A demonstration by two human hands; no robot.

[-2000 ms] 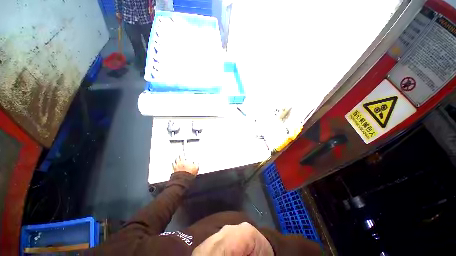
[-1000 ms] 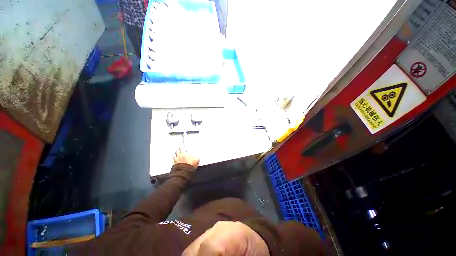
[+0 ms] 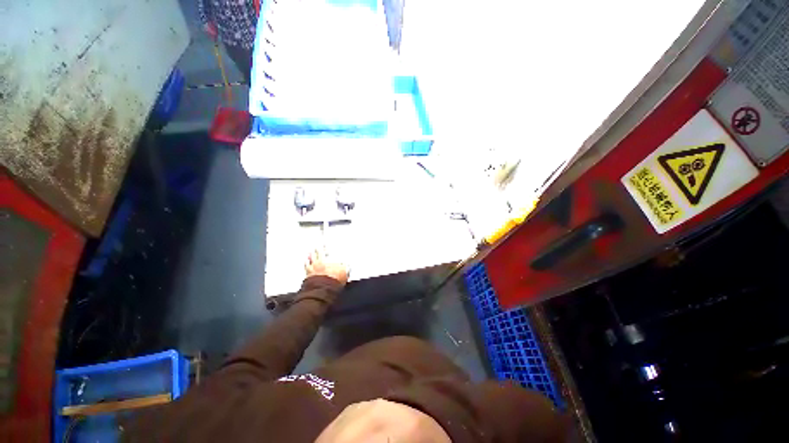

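A grey moulded shot lies on the white tabletop, with two rounded heads above a thin dark bar [image 3: 324,222] and a stem running down toward me. My left hand [image 3: 326,266] rests on the table at the stem's lower end, palm down. Glare hides whether its fingers grip the stem. My right hand is not in view. A blurred skin-coloured shape at the bottom edge cannot be made out.
A white roll [image 3: 320,159] lies behind the shot, before a blue tray [image 3: 320,126] of parts. A yellow tool handle [image 3: 510,223] lies near the red door [image 3: 562,260]. A blue crate [image 3: 182,372] stands lower left. A person stands at upper left.
The view has shifted slightly. The person's red dustpan has moved right and toward the table. My left hand and the shot keep their places on the table.
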